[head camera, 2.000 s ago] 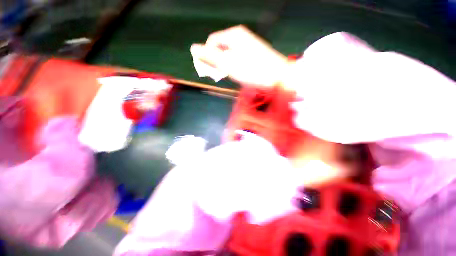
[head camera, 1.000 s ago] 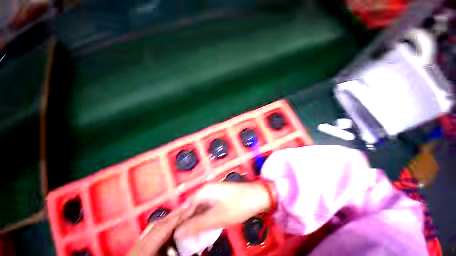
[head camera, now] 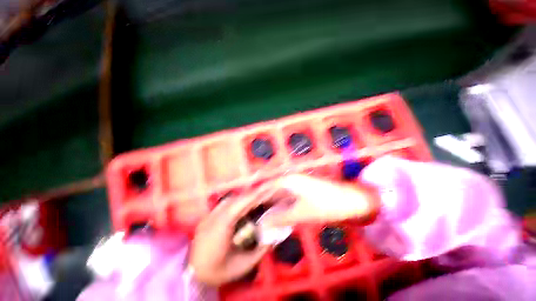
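The coral-red foam tray [head camera: 188, 200] lies in front of me with round black discs, likely watch bodies [head camera: 334, 240], in many pockets. My left hand [head camera: 218, 250] is curled around one watch body [head camera: 245, 234], whose dark edge and pale, gold-toned face show between the fingers. My right hand [head camera: 320, 200] reaches in from the right over the tray and holds a small white cloth [head camera: 275, 234] against or close beside that disc. Its fingertips are blurred. A blue stick [head camera: 351, 169] shows by my right wrist, partly hidden by the sleeve.
Several tray pockets [head camera: 220, 163] at the upper left are empty. The dark green bench [head camera: 282, 70] lies behind the tray. At right are a white stick-like item [head camera: 459, 147] and a white box or papers [head camera: 505, 106]. A red container [head camera: 50, 226] with white and blue items is at left.
My hands were apart two seconds ago and are now together over the tray. Since one second ago the view has shifted, so the tray sits further right, and more of my left hand and the disc shows.
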